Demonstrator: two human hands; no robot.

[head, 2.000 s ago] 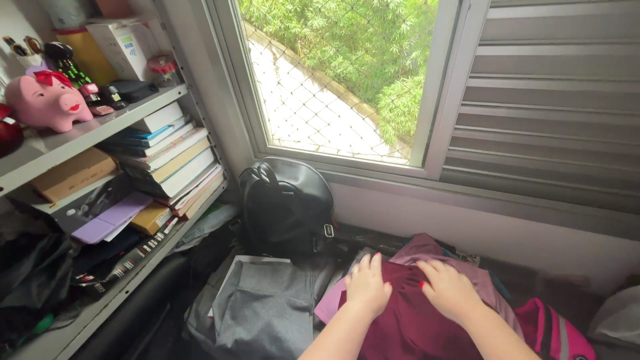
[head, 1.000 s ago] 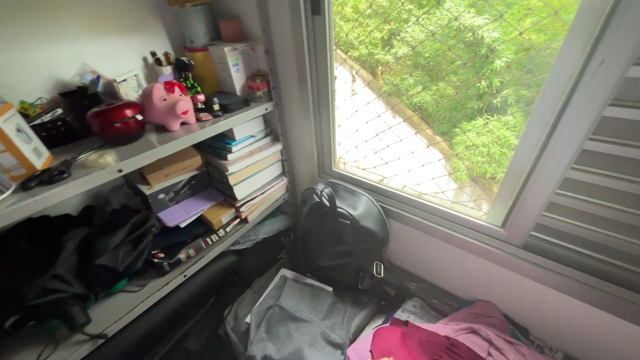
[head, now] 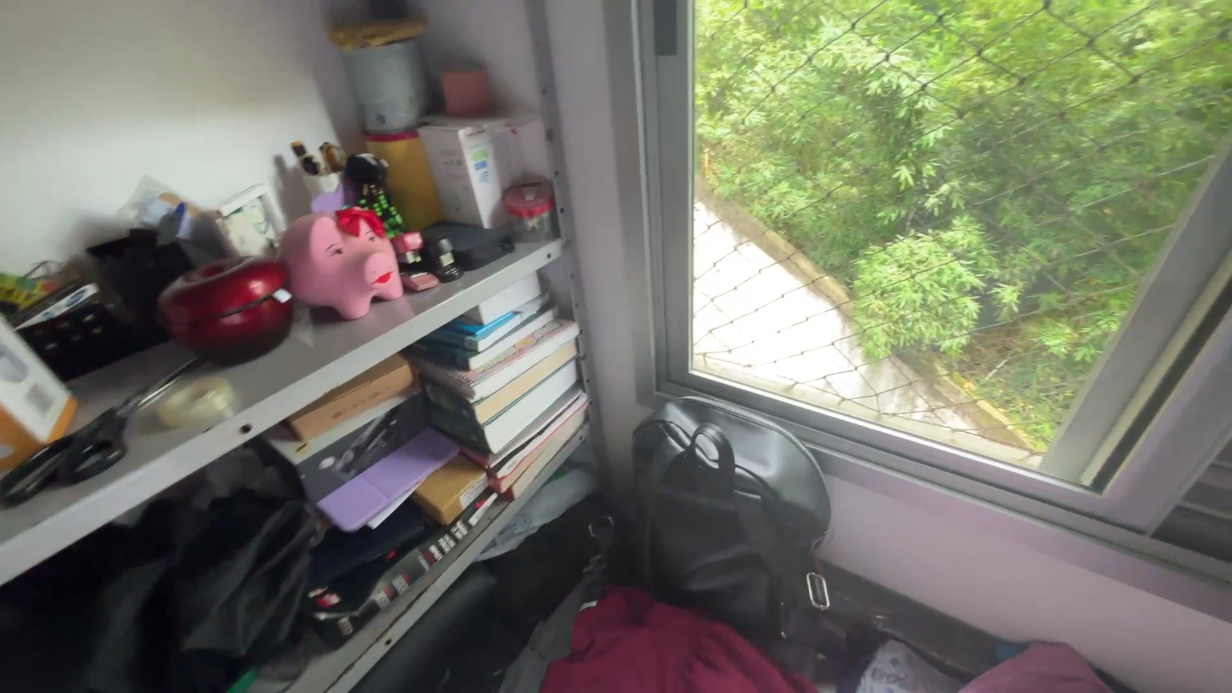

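Neither of my hands shows in the head view. A dark red cloth (head: 654, 645) lies at the bottom edge, in front of a black leather backpack (head: 731, 500) that leans in the corner below the window. Part of a pink cloth (head: 1044, 669) shows at the bottom right. What touches or holds the red cloth below the frame is hidden.
At left, a metal shelf (head: 337, 380) bears a pink piggy bank (head: 342, 265), a red round container (head: 226, 313), scissors (head: 87, 448) and a tape roll (head: 197, 402). Stacked books (head: 510, 385) fill the level below. A netted window (head: 895, 241) stands at right.
Two seconds ago both hands rested on the dark red cloth; now they are out of view. The red cloth has moved left, in front of the grey cloth and backpack. The view has turned left.
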